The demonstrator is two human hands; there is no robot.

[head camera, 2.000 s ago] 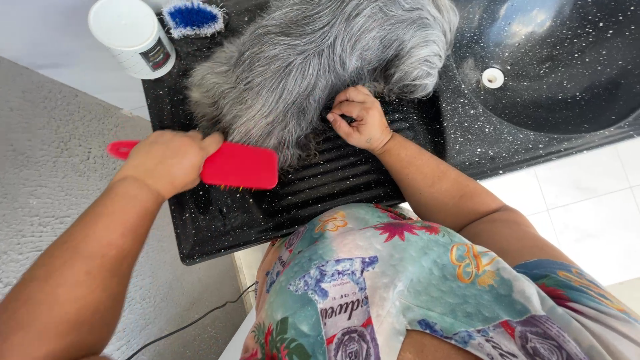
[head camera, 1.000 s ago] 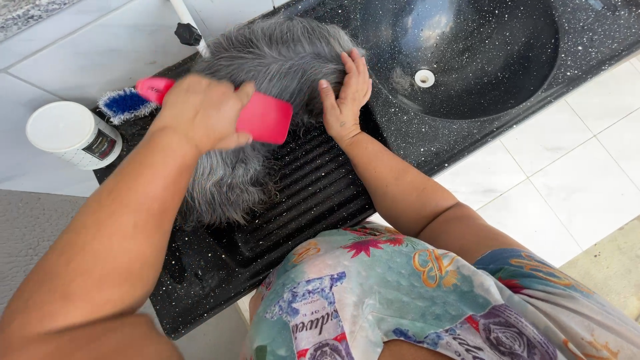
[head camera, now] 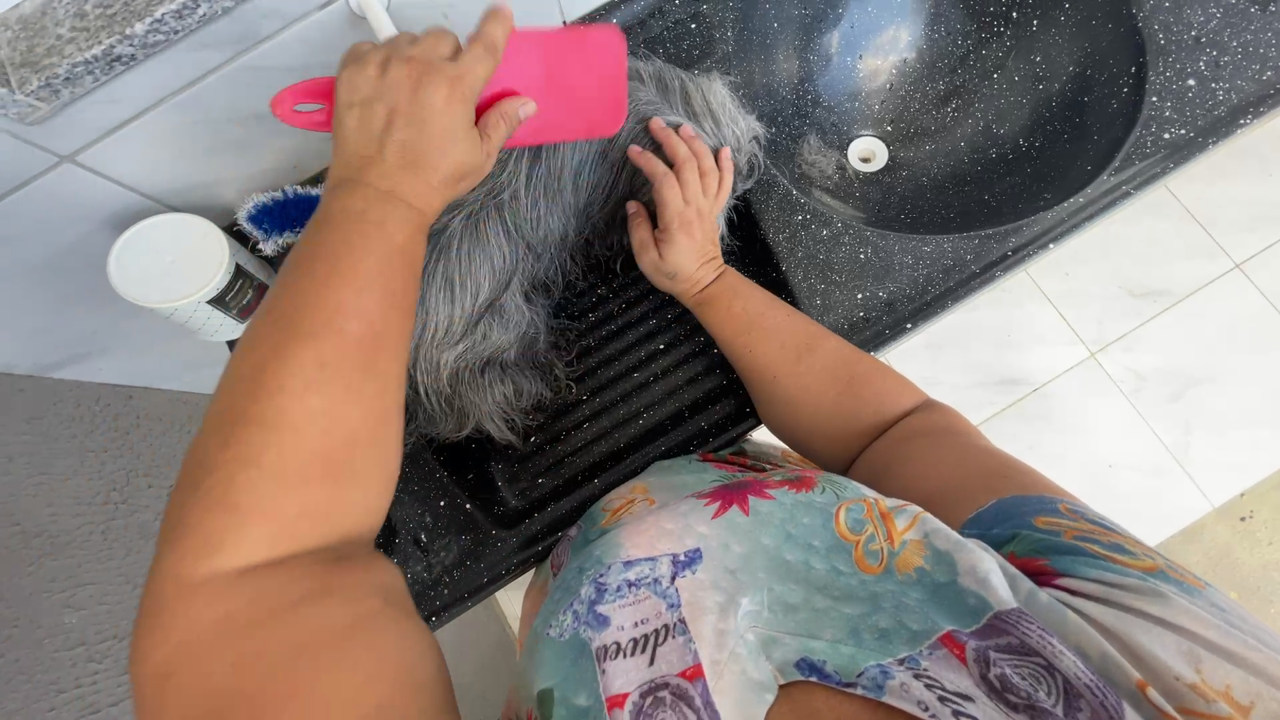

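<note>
A small animal with long grey fur (head camera: 510, 260), probably a dog, is on the ribbed drainboard (head camera: 640, 370) of a black speckled sink unit. My left hand (head camera: 415, 120) grips a pink grooming brush (head camera: 570, 85) with its flat back up, over the far side of the fur. The bristles are hidden beneath it. My right hand (head camera: 685, 205) lies on the grey fur near the basin, fingers spread, holding no tool. The animal's face cannot be made out.
A white lidded tub (head camera: 170, 260) with a dark label stands at the left, beside a blue and white bristled brush (head camera: 280, 215). The black basin (head camera: 960, 120) with its white drain (head camera: 867, 154) lies to the right. A tiled wall (head camera: 210, 130) runs behind.
My left hand has carried the pink brush from the animal's near side to its far side. My right hand, earlier with curled fingers low by the fur, now rests spread on it.
</note>
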